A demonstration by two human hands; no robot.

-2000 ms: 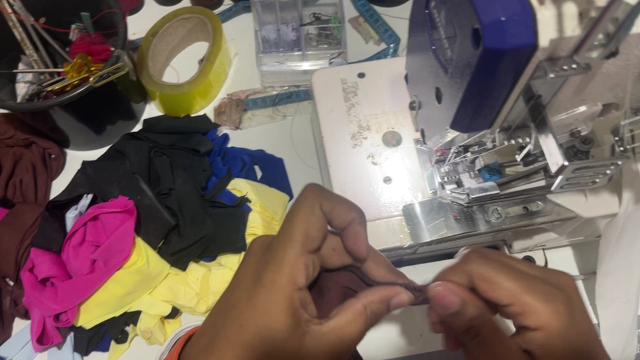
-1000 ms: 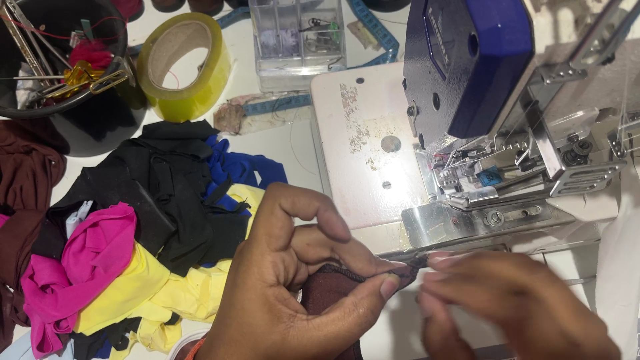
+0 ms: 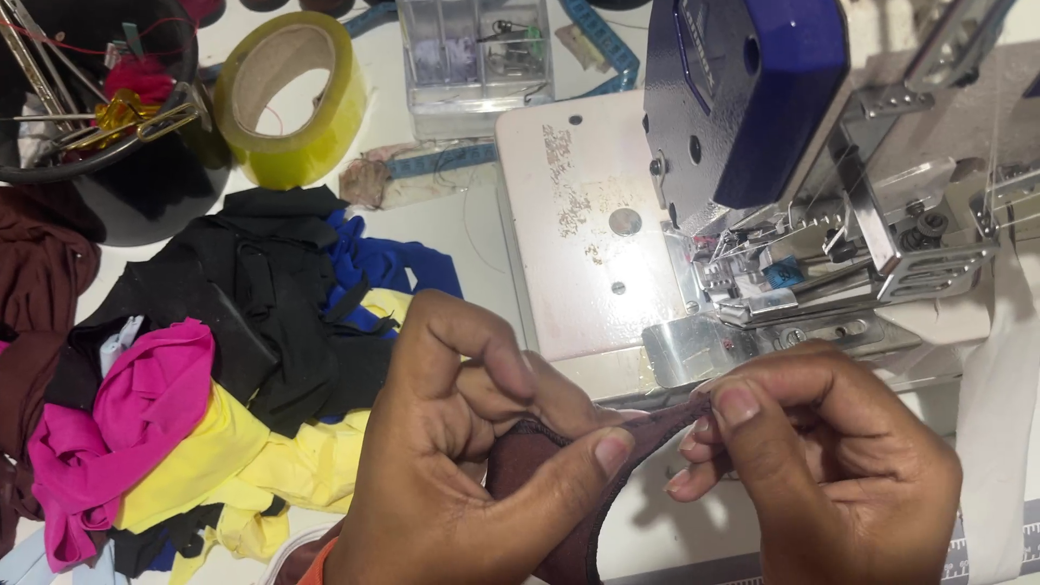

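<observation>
A dark brown fabric piece (image 3: pixel 561 479) with dark overlock-like stitching along its edges is stretched between both hands, below the sewing machine. My left hand (image 3: pixel 479 455) pinches it between thumb and fingers, and part of the cloth lies behind that thumb. Its narrow end is gripped by the thumb and forefinger of my right hand (image 3: pixel 821 455). Just above the hands stands an industrial sewing machine with a blue head cover (image 3: pixel 780 97), a worn pale bed (image 3: pixel 585 236) and a metal plate (image 3: pixel 682 353) at its front edge.
Black (image 3: pixel 268 301), magenta (image 3: pixel 130 414), yellow (image 3: pixel 195 463) and blue (image 3: pixel 406 260) cloth scraps lie at left. Behind them are a black tub (image 3: pixel 154 187) of tools, a yellowish tape roll (image 3: pixel 345 106), a clear compartment box (image 3: pixel 475 101) and a blue measuring tape (image 3: pixel 613 49). A ruler (image 3: pixel 959 540) lies lower right.
My right hand, blurred near the cloth's end a second ago, now pinches that end. More of the brown fabric shows, pulled taut between the hands.
</observation>
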